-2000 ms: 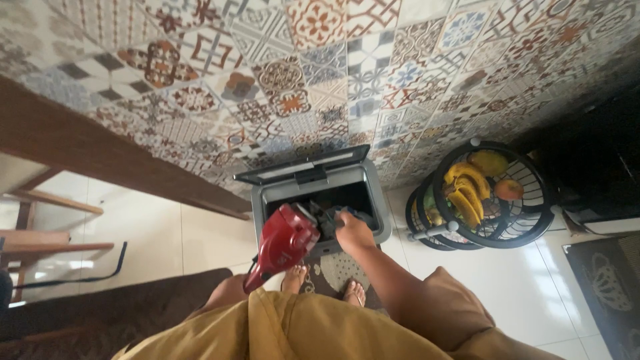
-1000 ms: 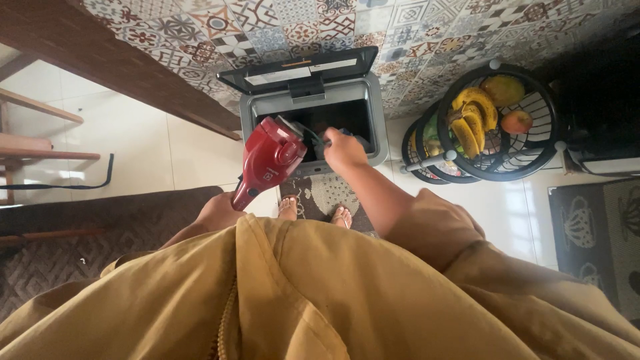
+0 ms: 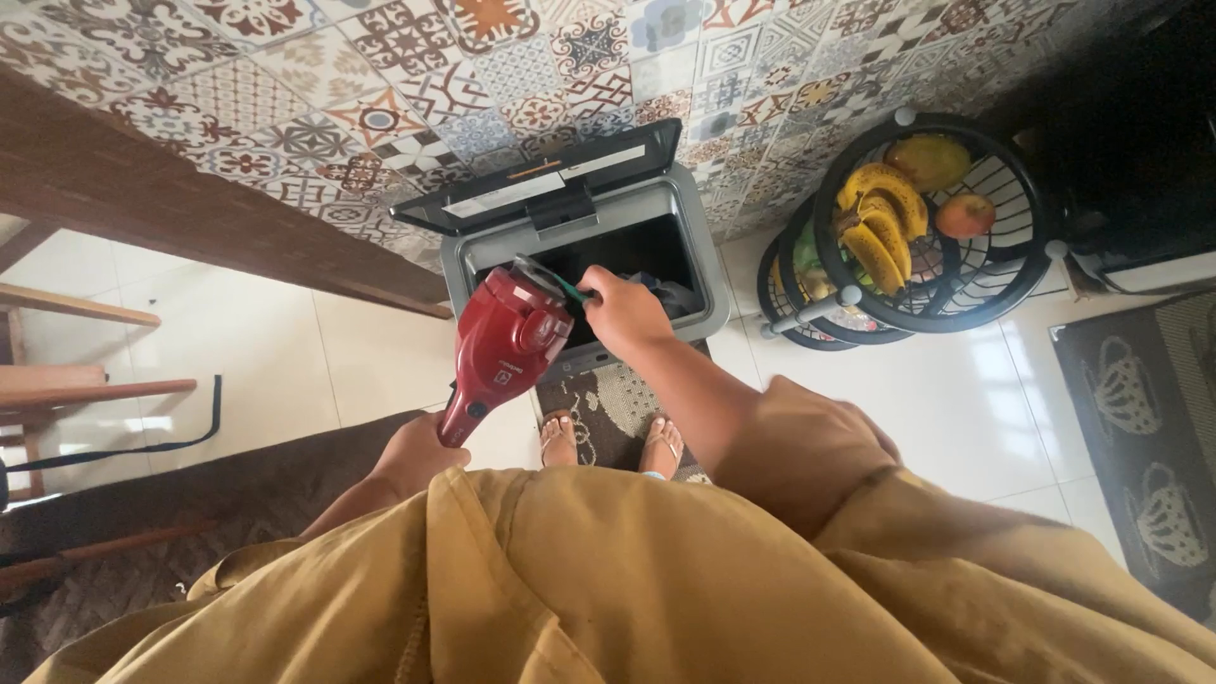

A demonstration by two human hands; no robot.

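A red handheld vacuum cleaner (image 3: 503,347) is held by its handle in my left hand (image 3: 418,456), its front end over a grey trash bin (image 3: 714,275). My right hand (image 3: 622,313) grips a thin green tool (image 3: 573,291) whose far end meets the vacuum's open front; what kind of tool it is, I cannot tell. The bin's black lid (image 3: 541,180) stands raised against the tiled wall. Inside the bin, a dark crumpled bag (image 3: 670,294) shows to the right of my right hand.
To the right stands a tiered black wire basket (image 3: 1031,204) with bananas (image 3: 879,228), a mango (image 3: 928,161) and a reddish fruit (image 3: 965,217). A patterned mat (image 3: 608,408) lies under my feet. Wooden furniture legs (image 3: 95,389) are at the left, and another mat (image 3: 1130,418) at the far right.
The green tool now shows between my right hand and the vacuum's front. Both hands stay at the bin, the left on the vacuum handle. The view has shifted.
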